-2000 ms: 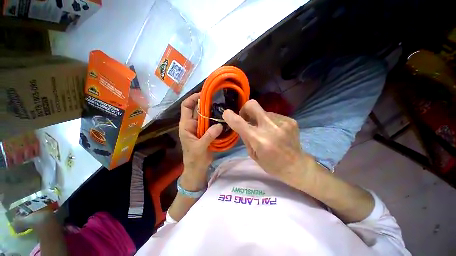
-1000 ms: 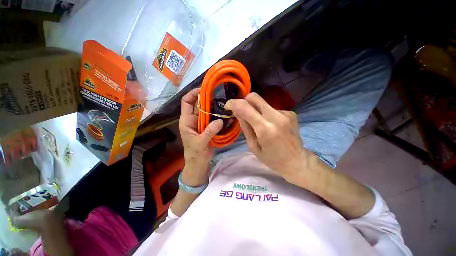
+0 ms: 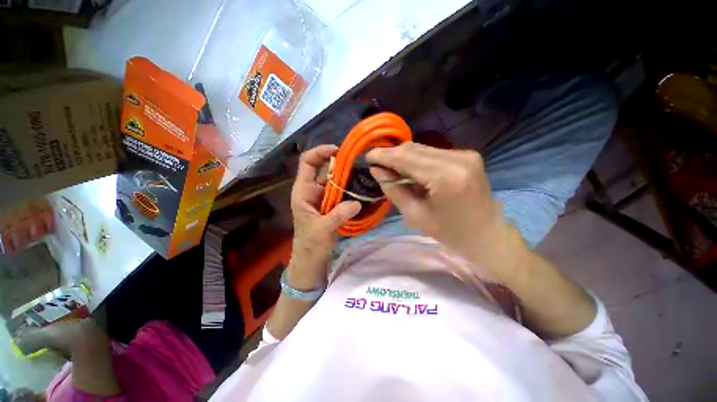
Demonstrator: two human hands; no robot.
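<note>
An orange coiled cord (image 3: 362, 137) is held over my lap, tilted, with dark lumps inside the coil. My left hand (image 3: 315, 206) grips the coil's left side, thumb in front and fingers behind. A thin pale tie (image 3: 365, 195) runs across the coil from its left side. My right hand (image 3: 440, 184) is at the coil's right side, with its fingertips pinched at the tie's right end, over the coil's opening. The right hand hides part of the coil.
An orange and black retail box (image 3: 161, 165) stands at the table edge. A clear plastic bag (image 3: 236, 47) with an orange card (image 3: 271, 90) lies on the table (image 3: 369, 39). A brown carton (image 3: 59, 129) is at left. A person in a pink sleeve (image 3: 161, 357) is at lower left.
The coil has tilted and shifted slightly right. My right hand has moved up and right, and the tie now extends out to its fingers. My left hand still holds the coil.
</note>
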